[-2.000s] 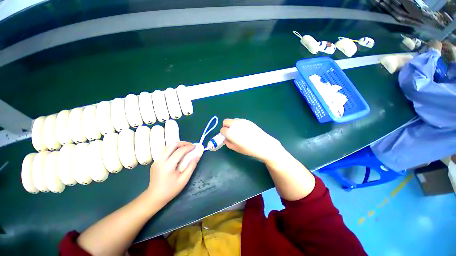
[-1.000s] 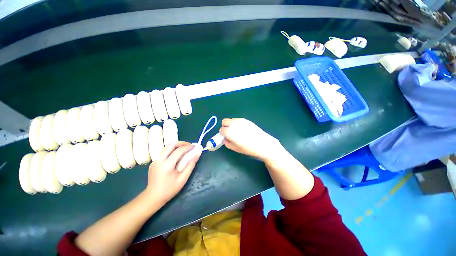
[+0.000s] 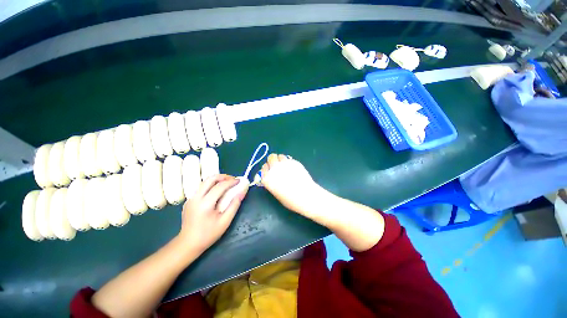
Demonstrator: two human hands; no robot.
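Observation:
My left hand (image 3: pixel 208 210) holds a cream oval piece (image 3: pixel 234 194) just above the dark green belt. A thin white cord loop (image 3: pixel 255 160) stands up from that piece's end. My right hand (image 3: pixel 290 182) is closed around a striped piece (image 3: pixel 258 178); only a small white and blue part shows beside the fingertips, the rest is hidden. A short cord joins the two pieces. Two long rows of cream oval pieces (image 3: pixel 137 191) lie packed side by side to the left of my hands.
A blue basket (image 3: pixel 442 131) with loose white parts (image 3: pixel 408 117) stands at the right. Behind it lie joined pairs, one with a cream piece (image 3: pixel 353 56). A person's blue sleeve (image 3: pixel 522 112) and a blue stool (image 3: pixel 444 208) are at far right. A pale strip (image 3: pixel 298 102) runs lengthwise.
My right hand has moved slightly left and turned, now covering most of the striped piece. The joined pairs at the back have shifted left. The neighbour's arm has moved. My left hand has barely moved.

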